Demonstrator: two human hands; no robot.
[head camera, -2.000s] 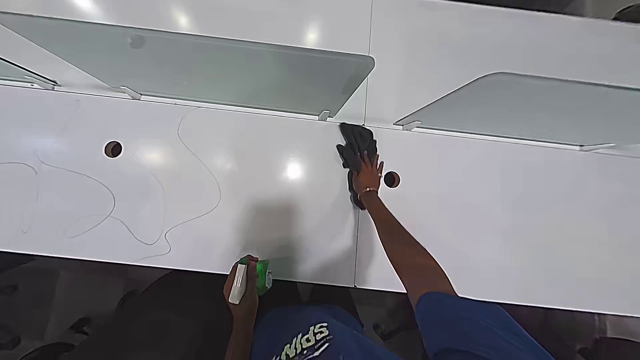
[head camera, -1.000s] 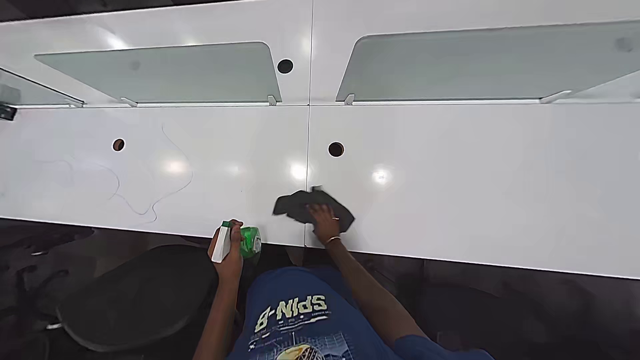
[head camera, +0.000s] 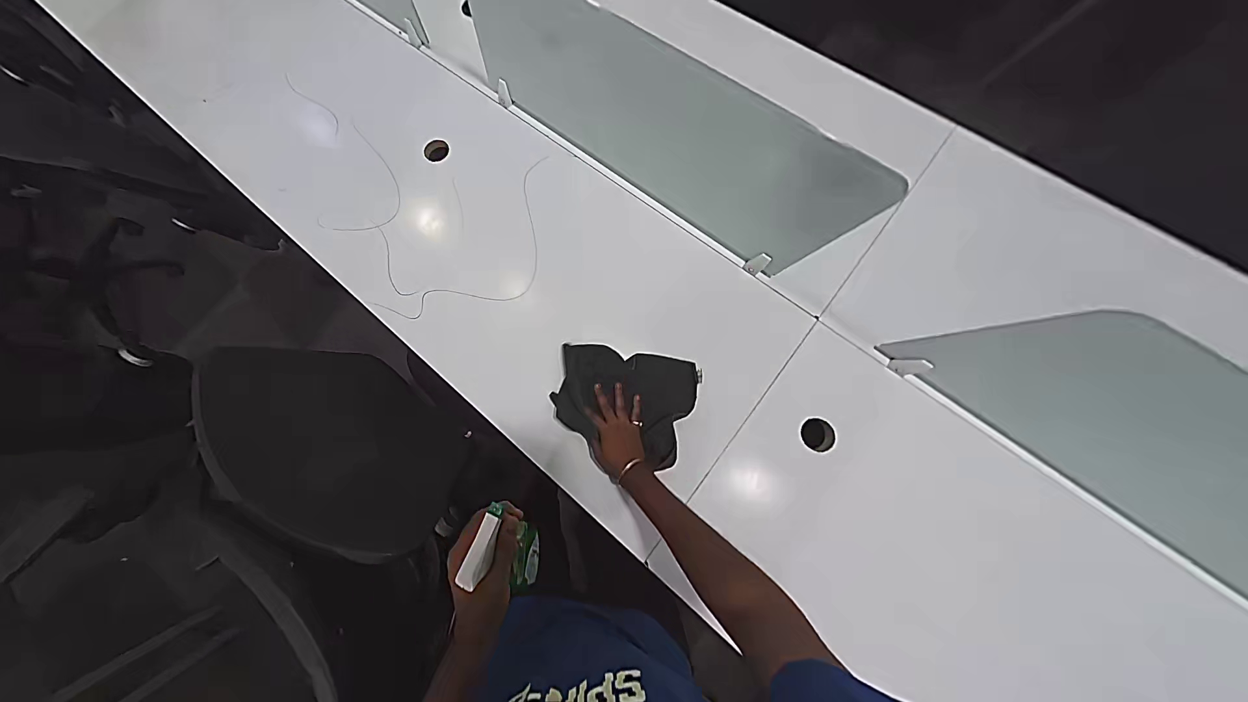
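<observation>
My right hand (head camera: 617, 431) lies flat with spread fingers on a dark cloth (head camera: 634, 390), pressing it to the white tabletop (head camera: 975, 546) just left of the seam between two table sections. The cloth is spread out and partly creased. Off the table's near edge, my left hand (head camera: 485, 561) grips a spray bottle with a white and green trigger head (head camera: 480, 551) and a green body (head camera: 526, 554). Thin dark curved lines (head camera: 534, 224) mark the tabletop up and to the left of the cloth.
Frosted glass dividers (head camera: 682, 127) stand along the table's middle on small white brackets (head camera: 758, 263). Round cable holes (head camera: 818, 435) pierce the top, one right of my right arm and another (head camera: 437, 151) by the curved lines. A dark chair (head camera: 322, 448) stands below the near edge at left.
My right hand and the cloth have moved left across the seam, from the right section onto the left one. The spray bottle stays in my left hand. The view has turned strongly.
</observation>
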